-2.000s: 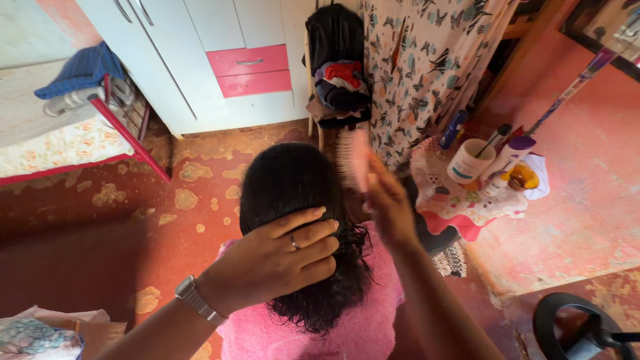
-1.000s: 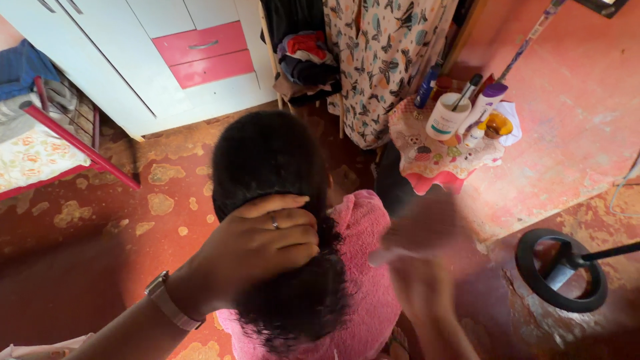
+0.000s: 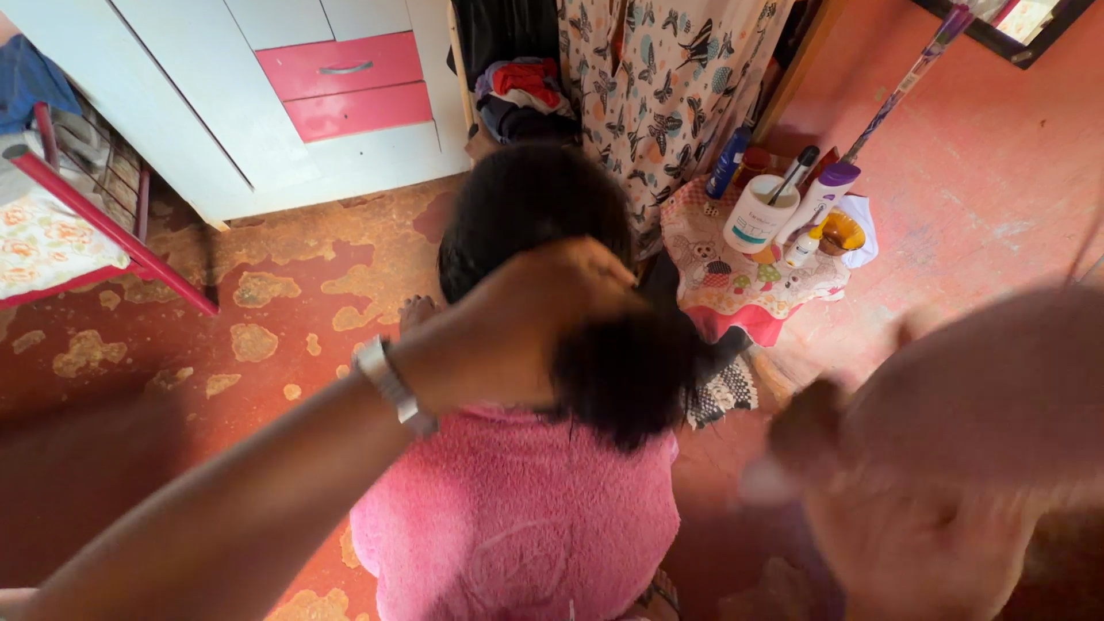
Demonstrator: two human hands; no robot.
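A seated person has dark hair (image 3: 535, 207) and a pink towel (image 3: 517, 517) over the shoulders and back. My left hand (image 3: 561, 302), with a watch at the wrist, is closed around the gathered hair behind the head. The loose end of the hair (image 3: 625, 379) hangs from it to the right. At the right edge, close to the camera, my right hand (image 3: 914, 535) is strongly blurred and away from the head. It holds a hairbrush (image 3: 992, 388), whose broad shape is also blurred.
A small cloth-covered table (image 3: 716, 285) at the right bears a white tub (image 3: 761, 216), bottles and an amber cup. Behind are a white wardrobe with pink drawers (image 3: 354, 69), folded clothes and a patterned curtain (image 3: 664, 103). A red metal bed frame (image 3: 121, 233) stands at the left.
My left hand, earlier laid over the hair at the back of the head, now grips it in a bunch. My right hand with the hairbrush has moved away from the head to the right.
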